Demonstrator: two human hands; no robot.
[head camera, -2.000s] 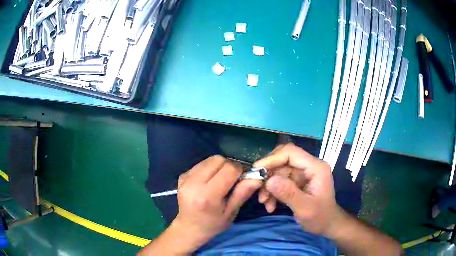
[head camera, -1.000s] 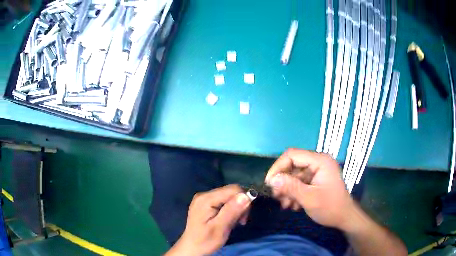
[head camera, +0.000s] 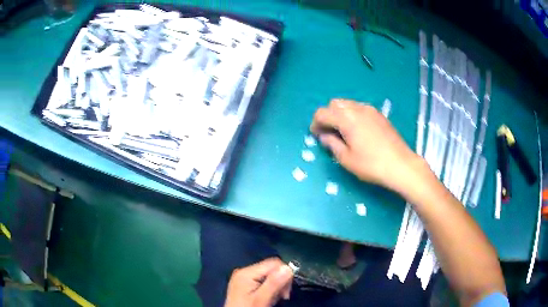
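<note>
My left hand (head camera: 259, 283) is low over the lap, shut on a short silvery tube (head camera: 294, 267); only its bright open end shows past the fingertips. My right hand (head camera: 360, 141) is over the bench, palm down, fingers bent beside the small whitish square pieces (head camera: 331, 188). Its fingertips are blurred, and I cannot tell whether they hold a piece. One square (head camera: 310, 140) lies close by the fingertips. Another square (head camera: 360, 209) lies nearer the bench's front edge. The hand may hide others.
A black tray (head camera: 231, 159) heaped with short tubes is at left. Long slim rods (head camera: 459, 120) lie under and beside my right forearm, ends over the front edge. A single tube (head camera: 386, 108), dark open-handled pliers (head camera: 362, 45), a black-handled tool (head camera: 503, 162) and a thin strip (head camera: 536, 210) lie around.
My right hand has moved from beside my left hand up onto the bench. A square now lies near the front edge where none was. The view has shifted, showing more of the bench's far side.
</note>
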